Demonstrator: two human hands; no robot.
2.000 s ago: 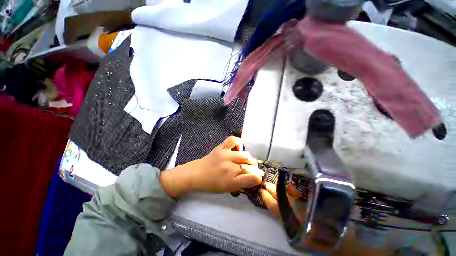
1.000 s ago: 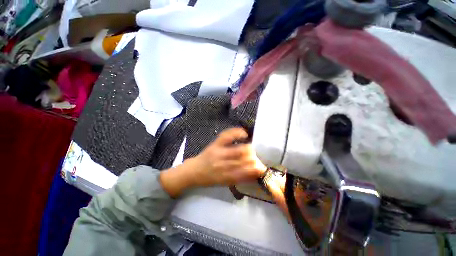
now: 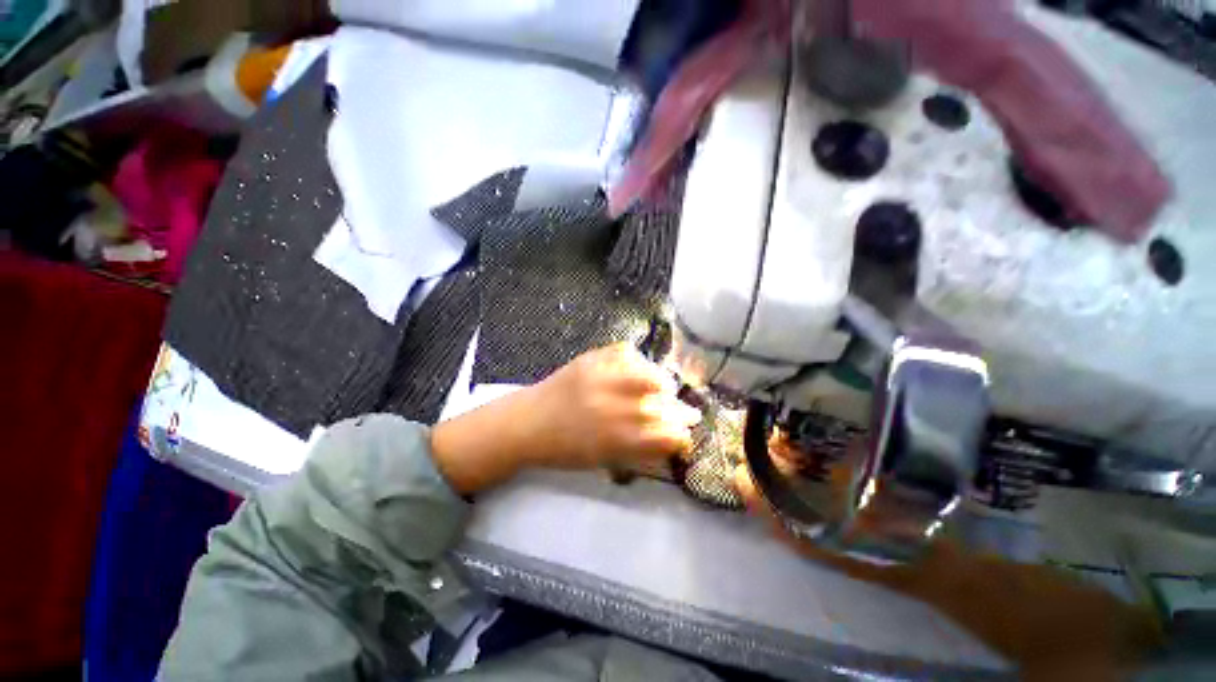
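Dark tweed-like fabric (image 3: 547, 287) lies on the machine table and runs to the needle area under the white sewing machine head (image 3: 1054, 333). White-backed pieces (image 3: 454, 127) lie over it at the back left. My left hand (image 3: 607, 413) is closed on the fabric at the lit spot beside the machine head; its fingertips blur in the glare. A small end of the fabric sticks out in front of its fingers. My right hand (image 3: 787, 493) is mostly hidden behind the shiny metal loop (image 3: 920, 440); its fingers seem near the fabric edge, but its grip is unclear.
Dusty pink cloth strips (image 3: 1040, 113) hang over the machine head. A grey marked tape (image 3: 640, 606) runs along the table's front edge. A dark red cloth (image 3: 67, 453) hangs at the left. Pink cloth (image 3: 167, 200) and an orange-topped item (image 3: 260, 73) lie at the back left.
The whole view has shifted, so the table and machine head sit higher. My left hand stays by the needle area. More of the fabric end shows in front of it, and my right forearm shows more.
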